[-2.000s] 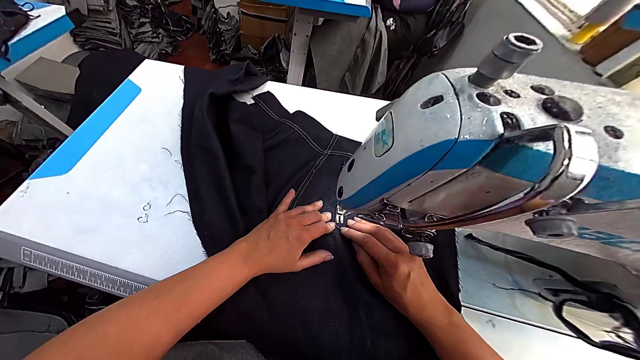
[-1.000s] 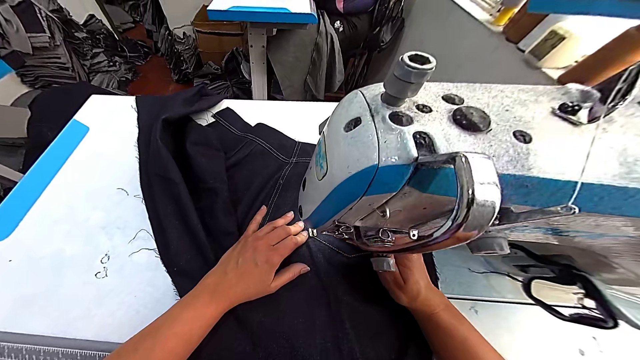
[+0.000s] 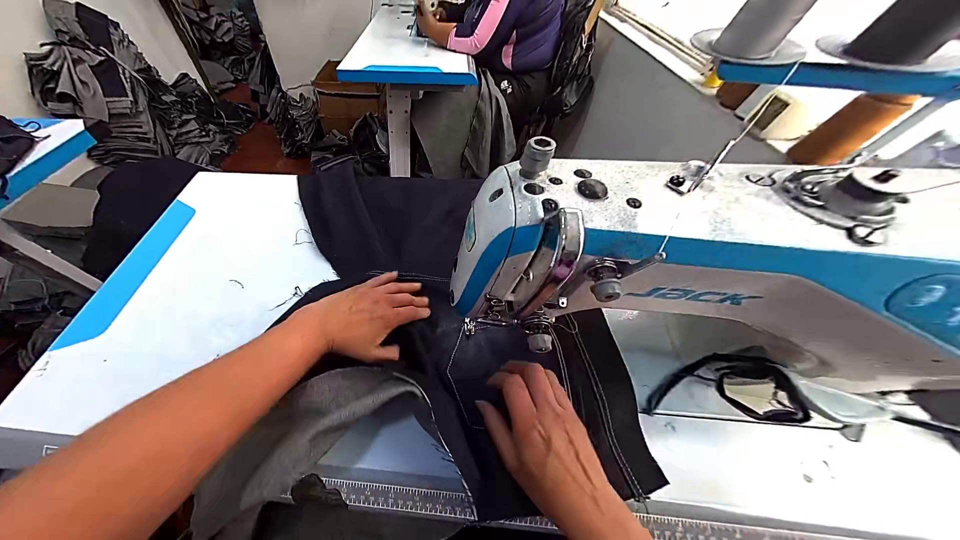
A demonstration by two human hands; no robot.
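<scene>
A dark denim garment piece (image 3: pixel 390 217) with pale stitch lines lies across the sewing machine table, one part folded back to its grey inner side. The presser foot (image 3: pixel 469 325) of the white and blue Jack sewing machine (image 3: pixel 510 217) rests at a corner of the stitched pocket outline. My left hand (image 3: pixel 371 316) lies on the fabric just left of the foot, fingers spread, palm down. My right hand (image 3: pixel 536 420) rests on the denim below and right of the foot, fingers slightly bent; whether it pinches the cloth cannot be told.
A ruler strip (image 3: pixel 397 498) runs along the table's near edge. Black cord or trim (image 3: pixel 757 382) lies under the machine arm. Thread cones (image 3: pixel 757 30) stand at the upper right. Beyond, a person (image 3: pixel 510 34) sits at another table (image 3: pixel 409 60). Fabric piles (image 3: pixel 157 105) fill the back left.
The denim has been turned at the machine, and part of it is now folded back near me. My right hand has come out from behind the machine head toward me.
</scene>
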